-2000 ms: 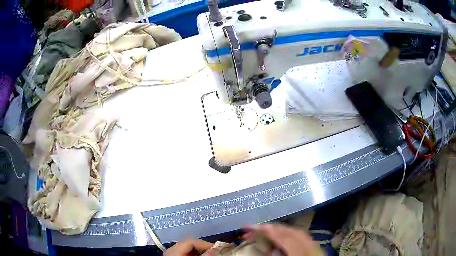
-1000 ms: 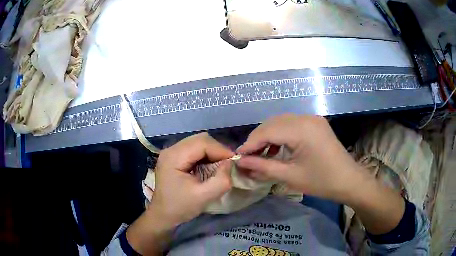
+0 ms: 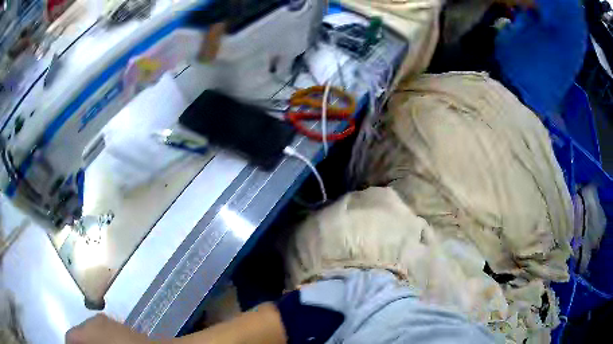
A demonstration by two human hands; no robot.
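Observation:
My right hand shows at the bottom left, beside the machine table's front edge. The picture's lower rim cuts it off, and its fingers and anything in them are hidden. Its forearm and pale blue sleeve with a dark cuff cross the bottom. My left hand is out of view. A large mound of cream garments lies at the right. A gathered cream garment piece lies nearer, against my sleeve.
The white sewing machine stands upper left, blurred. A black phone with a white cable lies by orange-red scissors handles near the table's edge. The grey ruler strip runs along that edge. Blue plastic stands at the far right.
The view has swung right, away from the garment pile on the table. My hands, which were together at cream cloth, have separated in view; only the right still shows.

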